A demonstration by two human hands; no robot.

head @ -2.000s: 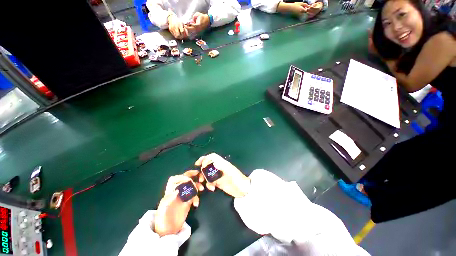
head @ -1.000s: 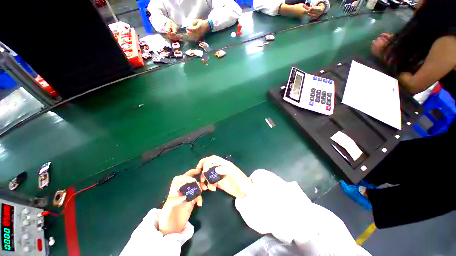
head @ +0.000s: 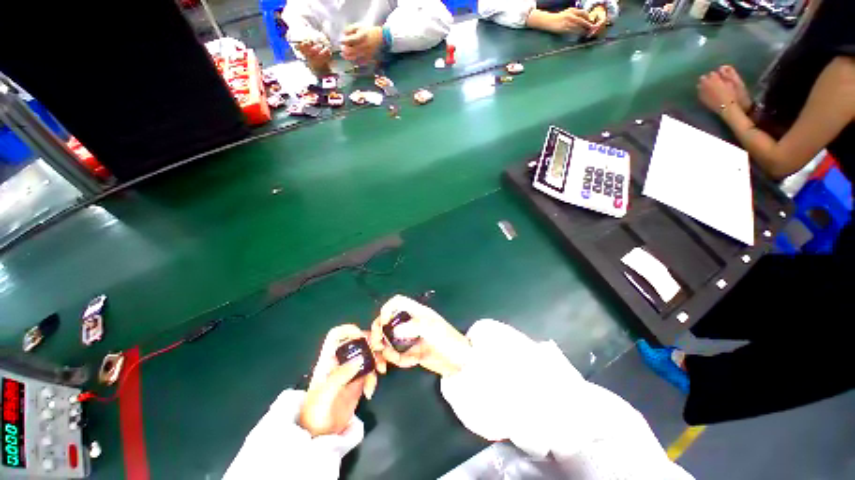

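Observation:
My left hand (head: pixel 334 386) holds a dark rounded-square smartwatch unit (head: pixel 355 359), with faint light marks on its face and a finger lying across its lower part. My right hand (head: pixel 424 339) holds a second dark unit (head: pixel 400 330), whose face is partly covered by the thumb. The two hands touch or nearly touch at the fingers, low in the middle of the picture above the green bench (head: pixel 450 267). Thin dark leads run on the bench just behind the hands.
A power supply (head: pixel 52 427) with lit digits stands at the left edge, beside red tape (head: pixel 134 422) and several loose watch parts (head: pixel 92 328). A black board (head: pixel 600 253) at right bears a calculator (head: pixel 583 176) and paper (head: pixel 701 178). People sit across the bench; another leans at right.
Both units have tilted in my hands, and their screen marks show less. The person at right has turned away and drawn back. The hands across the bench have moved apart.

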